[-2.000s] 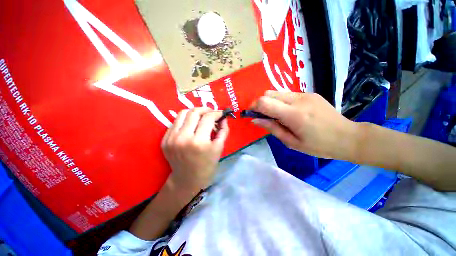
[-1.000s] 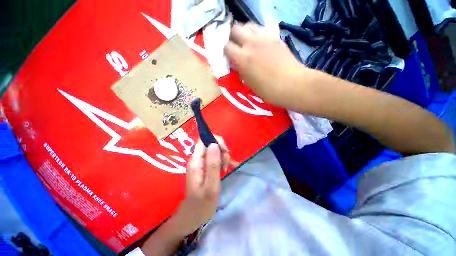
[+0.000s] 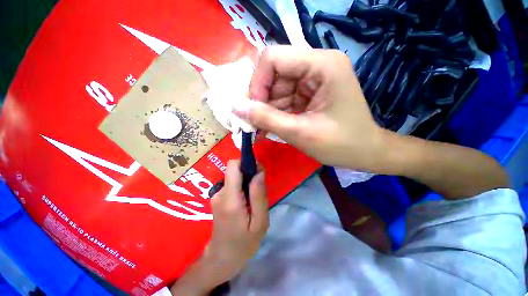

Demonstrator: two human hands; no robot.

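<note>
My left hand (image 3: 240,217) holds a long black part (image 3: 248,157) upright between its fingers, above the red carton. A small dark end shows at the left side of the fingers; I cannot tell whether it belongs to the same part. My right hand (image 3: 315,104) pinches a crumpled white cloth (image 3: 227,87) between thumb and fingers. The cloth is at the top end of the black part and hides that end. The white pot (image 3: 165,125) sits on the cardboard pad (image 3: 128,121), with dark wet spots around it.
The red carton (image 3: 69,104) lies under the pad and hands. At the upper right, a black tray with a white liner (image 3: 347,49) holds a pile of long black parts (image 3: 399,58). Blue bin edges show at the right (image 3: 502,124) and lower left (image 3: 35,248).
My right hand has brought the white cloth from beside the carton's far right edge to the black part's tip. My left hand still holds the part, now more upright and away from the pad.
</note>
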